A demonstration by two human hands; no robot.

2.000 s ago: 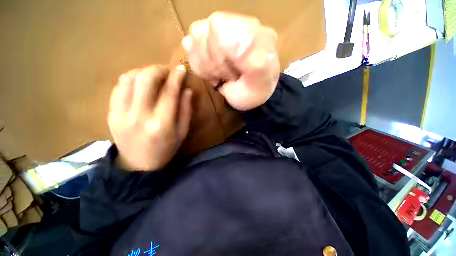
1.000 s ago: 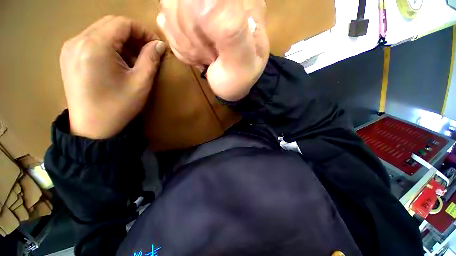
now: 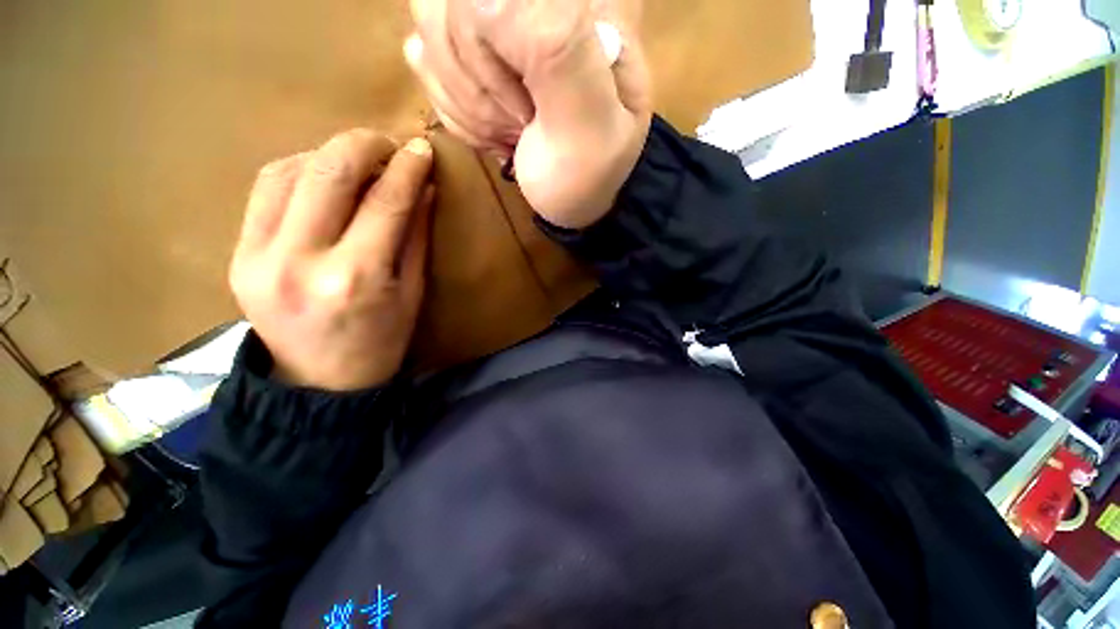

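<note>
A large tan-brown panel (image 3: 160, 148) covers much of the table, with a stitched seam running down from near my hands toward the apron. My left hand (image 3: 332, 252) lies on the panel left of the seam, thumb and forefinger tips together at a small spot by the seam; whether they pinch the panel is unclear. My right hand (image 3: 534, 105) is closed in a fist just right of that spot, cut by the top edge. A round white end of a slim hand tool (image 3: 608, 43) shows at the fist; the rest is hidden.
A dark hammer-like tool (image 3: 870, 71), a pinkish slim tool (image 3: 926, 55) and a tape roll (image 3: 990, 19) lie on the white table at upper right. Stacked brown panels (image 3: 49, 461) are at lower left. A red-topped unit (image 3: 983, 356) and red tape dispenser (image 3: 1050, 492) are at right.
My left hand moved left and up, then came back beside the seam. My right hand moved up and slightly left. The view has shifted a little.
</note>
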